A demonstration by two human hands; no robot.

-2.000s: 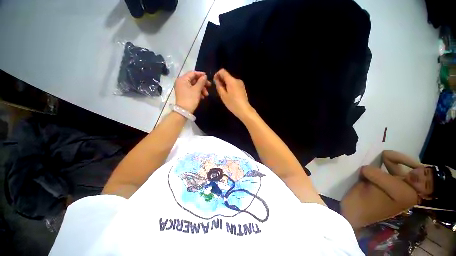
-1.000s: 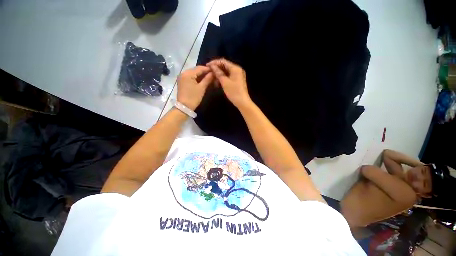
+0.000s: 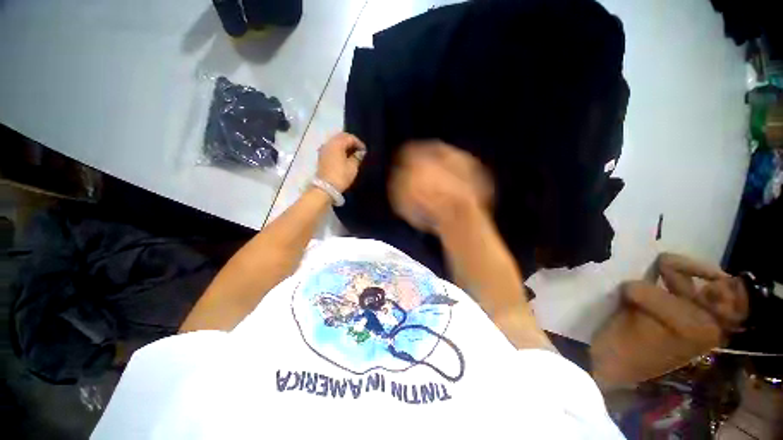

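Black cut garment pieces (image 3: 515, 94) lie layered in a large dark pile on the white table before me. My left hand (image 3: 340, 161) is at the pile's left edge, with thumb and fingertips pinched together; whether it grips the cloth edge or a small part is too small to tell. My right hand (image 3: 440, 187) is over the near part of the pile, apart from the left hand, and strongly blurred; its fingers and anything in them cannot be made out. A clear plastic bag of small black pieces (image 3: 245, 125) lies left of the pile.
Dark upright cones (image 3: 257, 15) stand at the upper left of the white table (image 3: 112, 77). A thin dark stick (image 3: 659, 226) lies right of the cloth, near another person (image 3: 657, 322) at the table's edge. Grey cloth (image 3: 112, 284) is bunched beside the table at lower left.
My hands were together at the pile's left edge and have parted. My right hand has moved right and nearer to me. My left hand is slightly lower.
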